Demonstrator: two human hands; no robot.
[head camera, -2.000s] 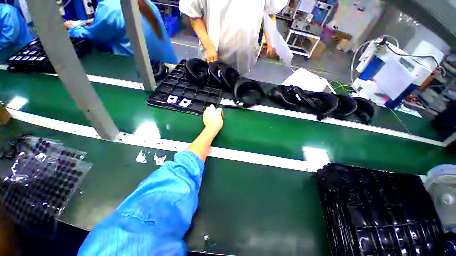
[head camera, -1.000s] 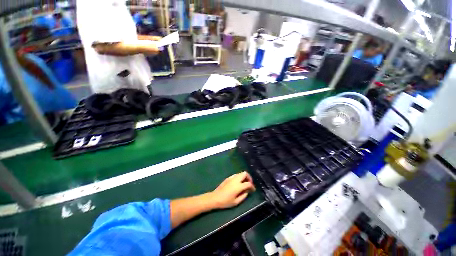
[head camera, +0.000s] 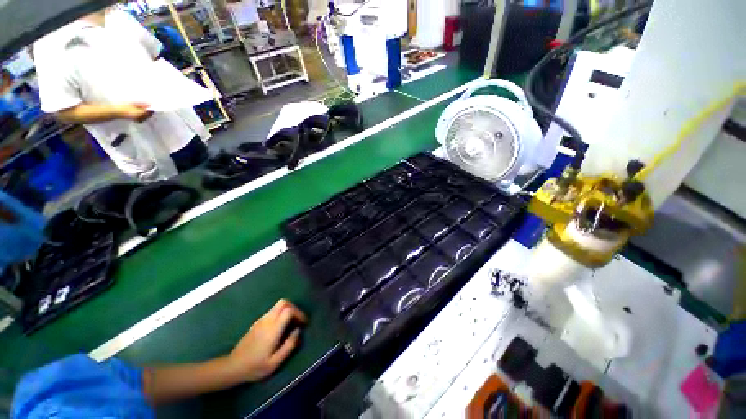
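My left hand (head camera: 268, 340) is over the green bench top, left of the stack of black blister trays (head camera: 401, 237). Its fingers are loosely curled and a little apart, with nothing visible in them and no contact with the stack. My right hand is out of the picture. At the bottom right, orange fixture nests (head camera: 489, 399) are cut off by the frame edge, with black parts (head camera: 536, 372) at them. The brass-yellow dispensing head (head camera: 590, 214) with its white cylinder is above the white machine base (head camera: 433, 360).
A white fan (head camera: 483, 139) stands behind the trays. Black looped straps (head camera: 159, 204) lie along the conveyor's far side. A black tray (head camera: 69, 274) with two white squares is at far left. A person in white (head camera: 114, 90) stands across the conveyor. A pink note (head camera: 700, 389) is at lower right.
The view has swung right towards the machine. My left hand has come back from the conveyor tray to the bench beside the tray stack. The fixture nests have come into view.
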